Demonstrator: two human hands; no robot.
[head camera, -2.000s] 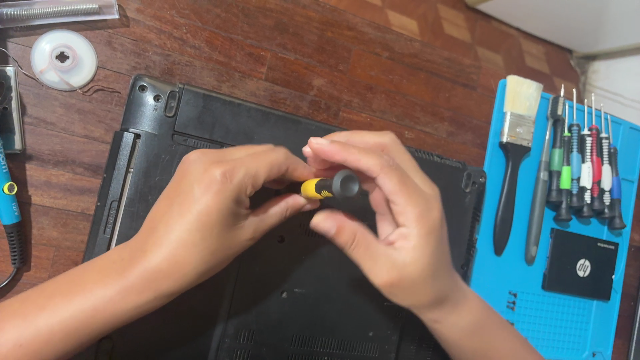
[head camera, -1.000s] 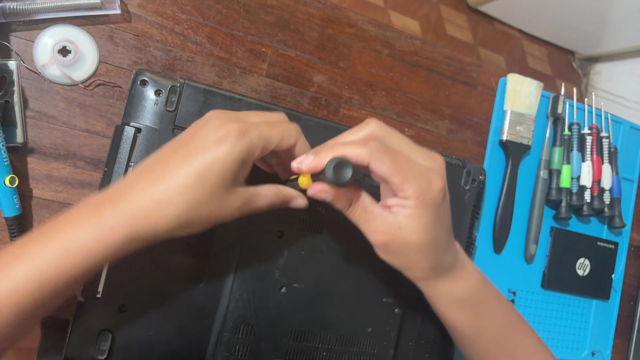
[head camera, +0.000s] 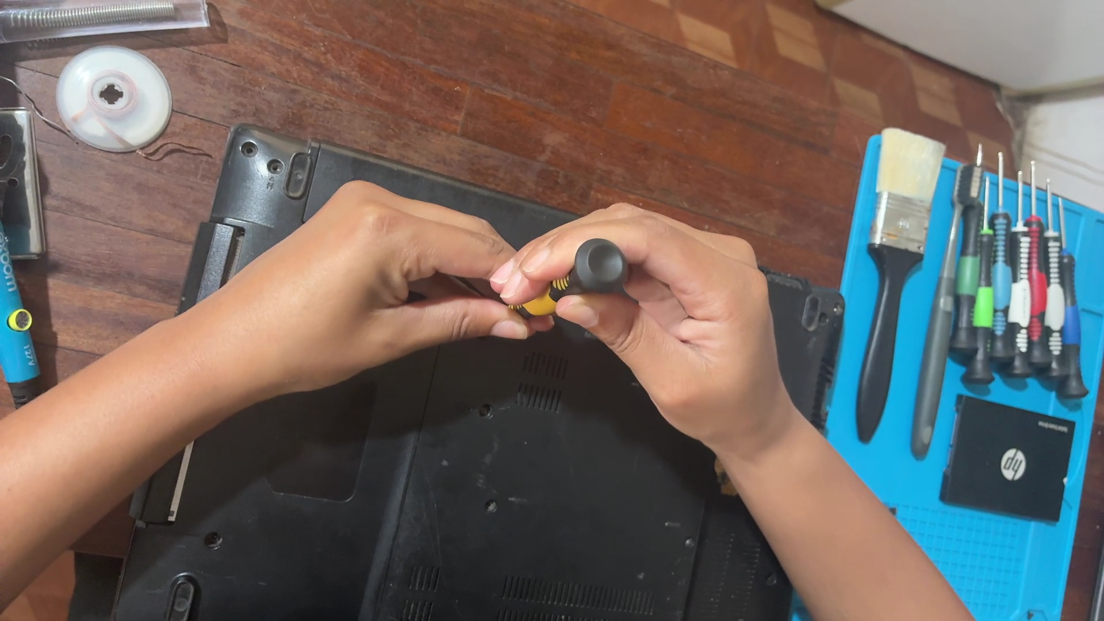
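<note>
Both hands meet above the underside of a black laptop (head camera: 535, 483). My right hand (head camera: 681, 319) grips a small screwdriver with a black and yellow handle (head camera: 595, 267), its round black end turned up toward the camera. My left hand (head camera: 414, 285) has its fingertips together at the lower part of the screwdriver, touching or almost touching the right fingertips. The fingers hide the screwdriver's tip and whatever the left fingertips pinch there, so I cannot tell if they hold a further small part.
On a blue silicone mat (head camera: 975, 552) at the right lie a paintbrush (head camera: 888, 319), a grey-handled brush (head camera: 940, 362), several screwdrivers (head camera: 1022, 293) and a black HP solid-state drive (head camera: 1005, 461). At the left are a spool of braid (head camera: 115, 99) and a blue soldering iron (head camera: 15, 319).
The left fingers have closed in on the right fingertips around the screwdriver's lower part. The right hand has kept its grip on the screwdriver throughout.
</note>
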